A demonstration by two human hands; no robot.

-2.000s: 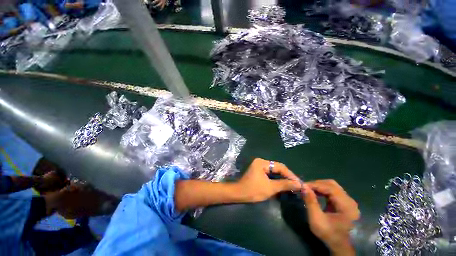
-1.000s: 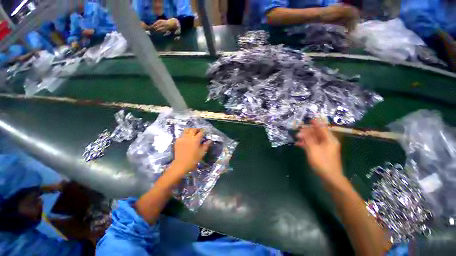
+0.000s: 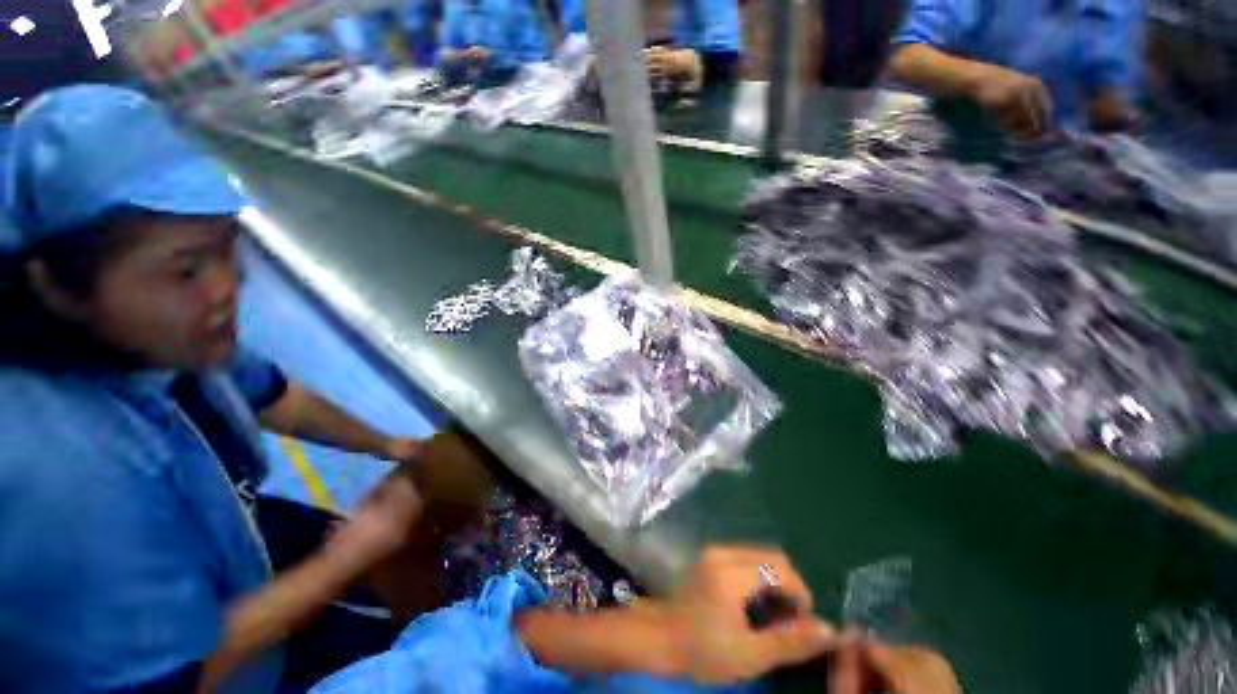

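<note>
My left hand (image 3: 743,617), with a finger ring, is low in the middle, its fingertips meeting those of my right hand (image 3: 895,667), which is cut off by the bottom edge. A small clear bag (image 3: 882,594) stands up from my right fingertips. A dark spot shows inside my left hand; whether it is a part or a gap I cannot tell. What lies between the fingertips is blurred. A large clear bag of parts (image 3: 638,393) lies on the green bench beyond my left hand. A big heap of small glinting bags (image 3: 977,298) lies beyond, to the right.
A grey post (image 3: 630,149) rises behind the large bag. Small silver pieces (image 3: 461,309) lie left of it. Loose rings (image 3: 1187,654) are at the lower right edge. A person in blue (image 3: 109,502) sits close on the left, hands near dark parts (image 3: 522,549). Other workers sit across the bench.
The view has turned left, bringing the seated person in. My hands have come back together from the large bag and the heap. A small clear bag now shows at my right fingertips.
</note>
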